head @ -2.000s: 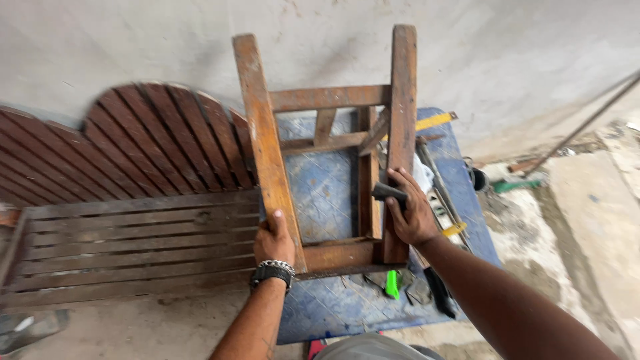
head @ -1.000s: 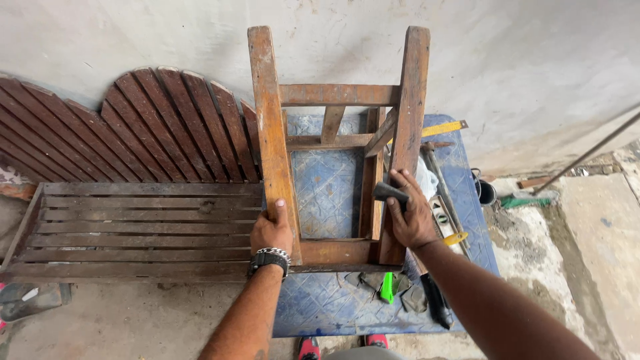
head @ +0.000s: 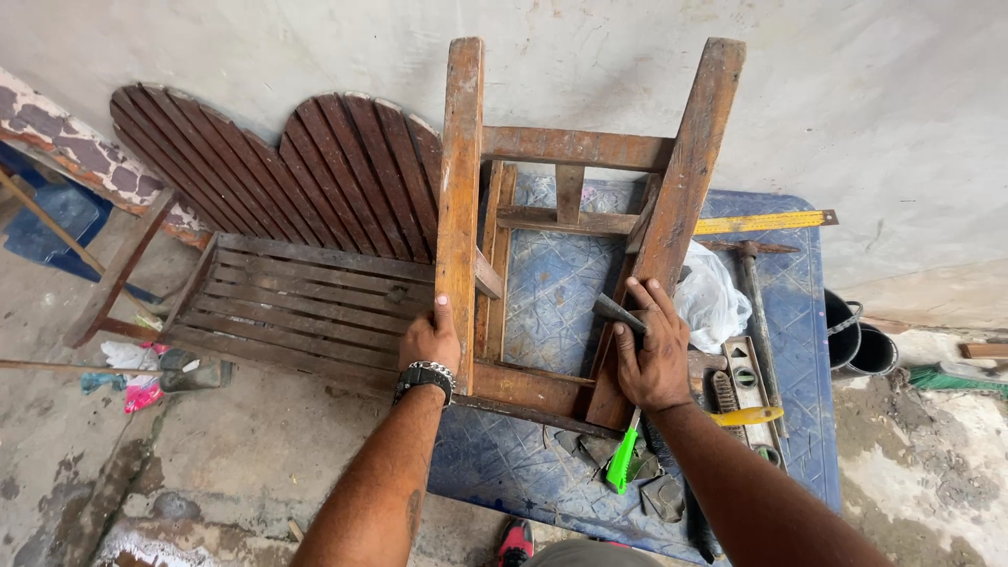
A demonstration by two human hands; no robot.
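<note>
A worn wooden chair or stool frame (head: 579,148) lies on a blue plastic table (head: 551,287). My left hand (head: 431,342) grips the lower part of its left leg, with the thumb on the upper face. Against the right leg rests my right hand (head: 655,346), and between its thumb and fingers is a dark, flat-ended piece (head: 618,311), perhaps a folded sheet of sandpaper or a tool; its kind is not clear. Just below the frame, a bright green utility knife (head: 622,465) lies on the table beside dark scraps (head: 664,498).
Right of the frame are a yellow folding rule (head: 760,222), a white plastic bag (head: 709,299), a hammer (head: 756,315), a spirit level (head: 752,394) and a wire brush (head: 724,402). A slatted wooden bench (head: 307,303) stands left; black buckets (head: 866,346) stand right.
The frame has turned slightly on the table, its upper end now leaning more to the right. Both hands keep their places on its legs. The view has shifted a little.
</note>
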